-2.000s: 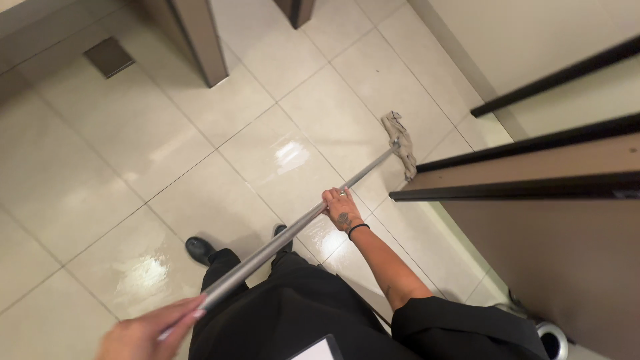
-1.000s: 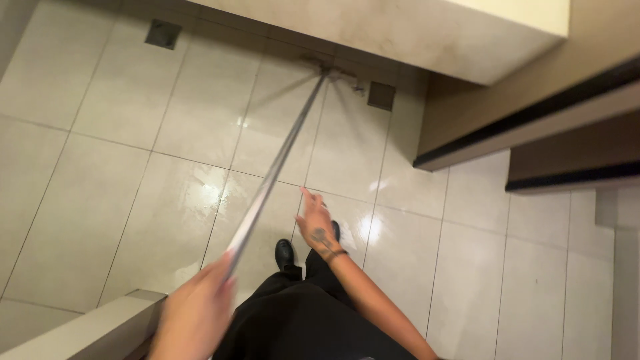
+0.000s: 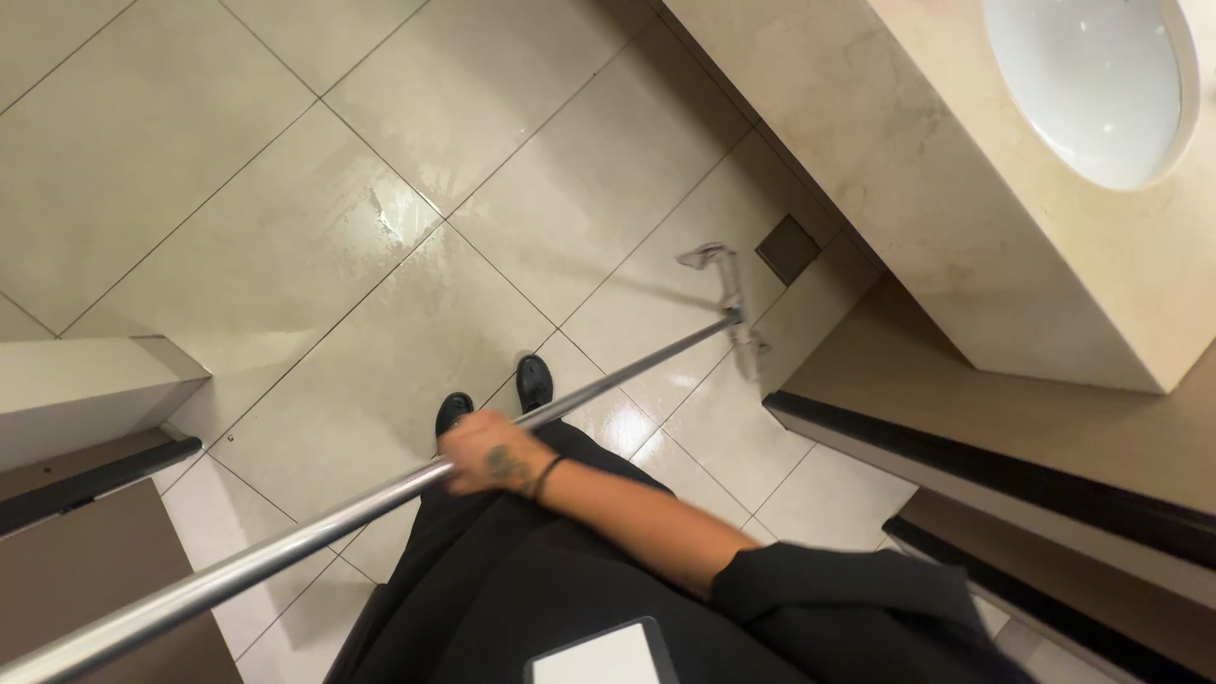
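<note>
A long metal mop handle runs from the lower left edge up to the right. My right hand, with a tattoo and a dark band at the wrist, is closed around the handle near the middle of the view, in front of my black shoes. At the far end, the greyish cloth mop head lies on the tiled floor, close to a square floor drain cover. My left hand is out of the frame, as is the near end of the handle.
A stone counter with a white washbasin juts in at the upper right. Brown partitions with black edges stand at the right, and another partition stands at the lower left. The floor has shiny patches.
A second ago my left hand gripped the upper handle and my right hand was apart from it; now my right hand is around the handle and the left is out of view. The view has turned.
</note>
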